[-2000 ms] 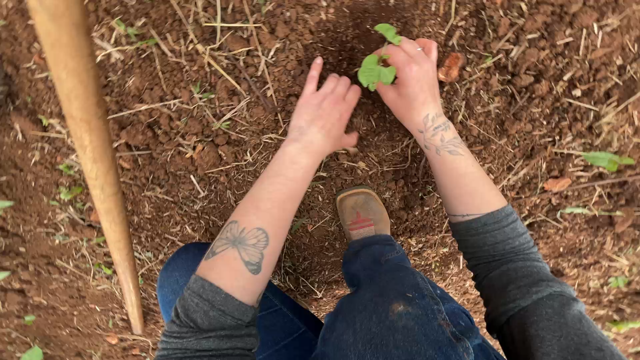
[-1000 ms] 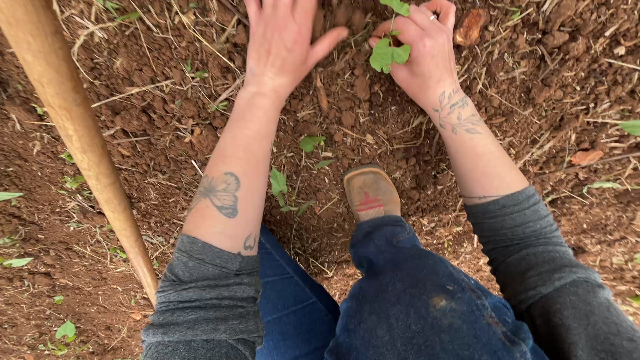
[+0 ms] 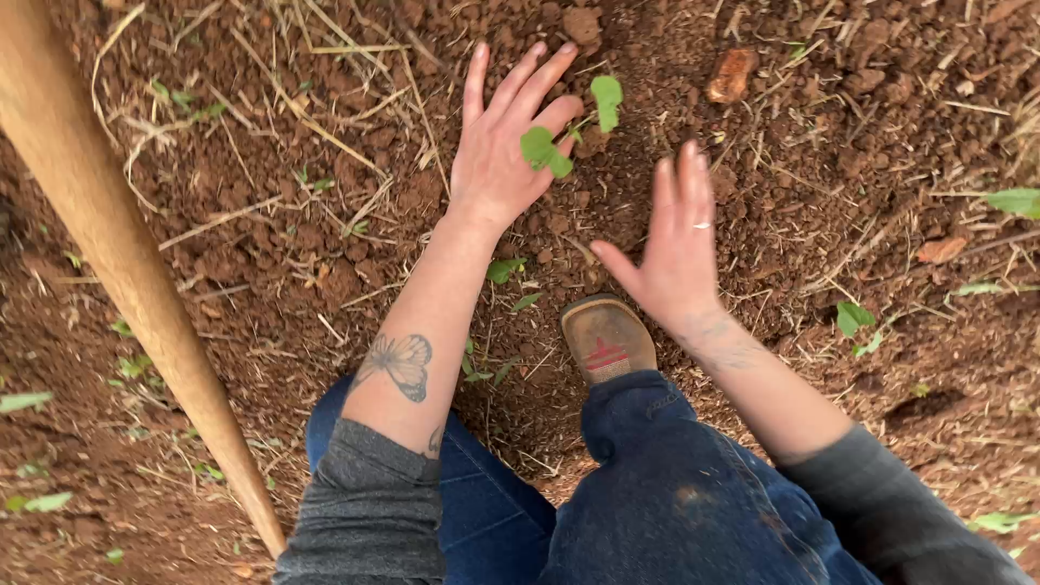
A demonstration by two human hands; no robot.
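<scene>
A small green seedling (image 3: 546,150) with rounded leaves stands in reddish-brown soil (image 3: 601,187) at the upper middle. My left hand (image 3: 512,134) lies palm down at the soil just left of it, fingers apart, with leaves overlapping the thumb side. Whether its thumb touches the stem cannot be told. My right hand (image 3: 678,236) is to the right and nearer to me, thumb spread from the fingers, with nothing in it. Its fingers are slightly blurred.
A smooth wooden handle (image 3: 138,301) slants down the left side. My brown boot (image 3: 608,337) is planted below the hands. A reddish clod or stone (image 3: 732,75) lies at the upper right. Dry straw and small weeds (image 3: 505,270) are scattered over the soil.
My right hand has let go of the seedling and moved down toward me. My left hand, farther from the seedling before, is now beside it.
</scene>
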